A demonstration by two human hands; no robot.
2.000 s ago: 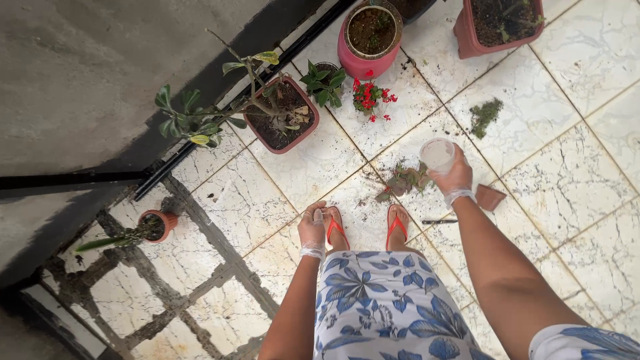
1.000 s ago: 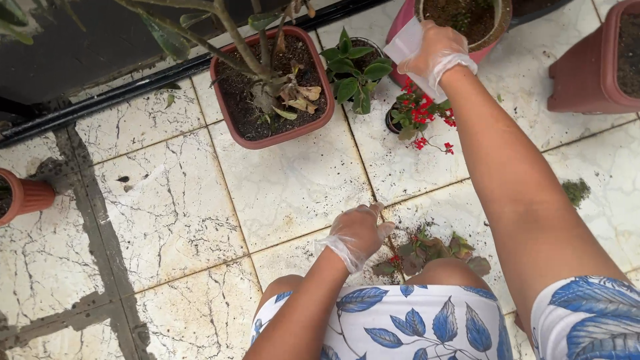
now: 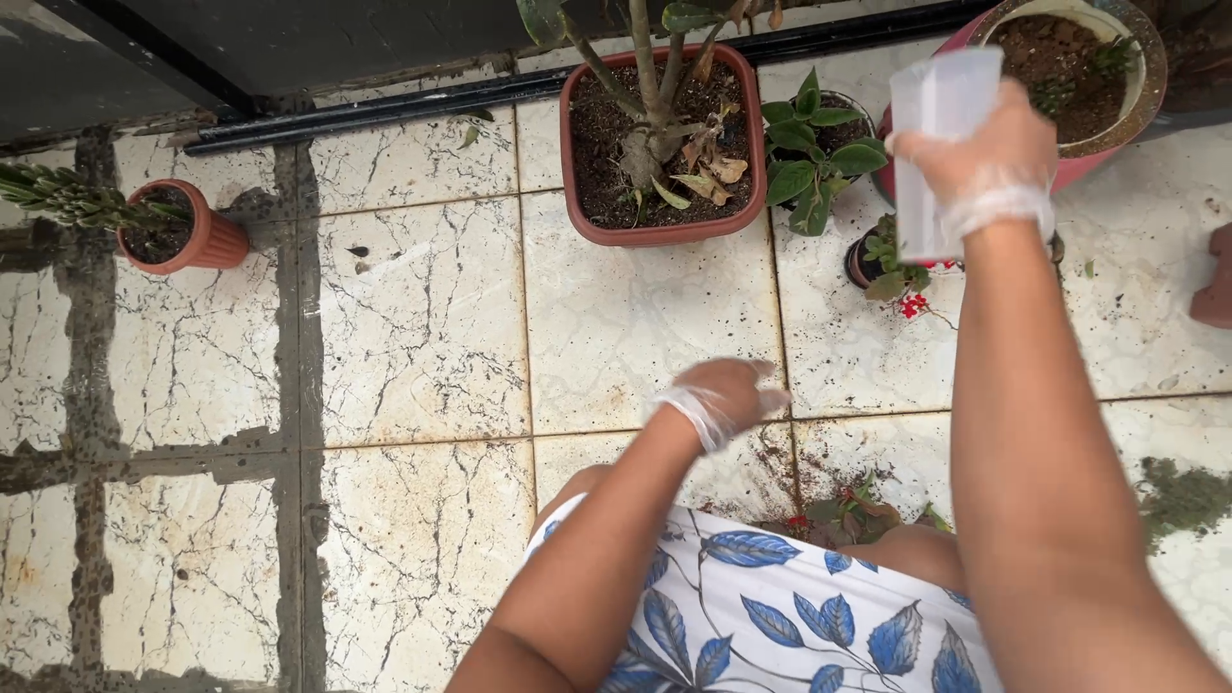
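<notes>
My right hand, in a clear plastic glove, grips a translucent plastic container tilted on its side. It is in front of the rim of a round pink pot with soil inside. Below the container, a small dark pot holds a plant with red flowers, partly hidden. My left hand, also gloved, hovers over the tiles with fingers apart and nothing in it. Near my knees lies a heap of uprooted leafy plants with loose soil around it.
A square reddish pot with a thick-stemmed plant stands ahead, beside a leafy potted plant. At left, a terracotta-coloured pot leans with a succulent. A black rail edges the wall. Green plant debris lies right.
I have gone from standing to crouching near the pots. My right hand has carried the container from beside the plant heap to the pink pot, and now holds it slightly left of the pot's opening.
</notes>
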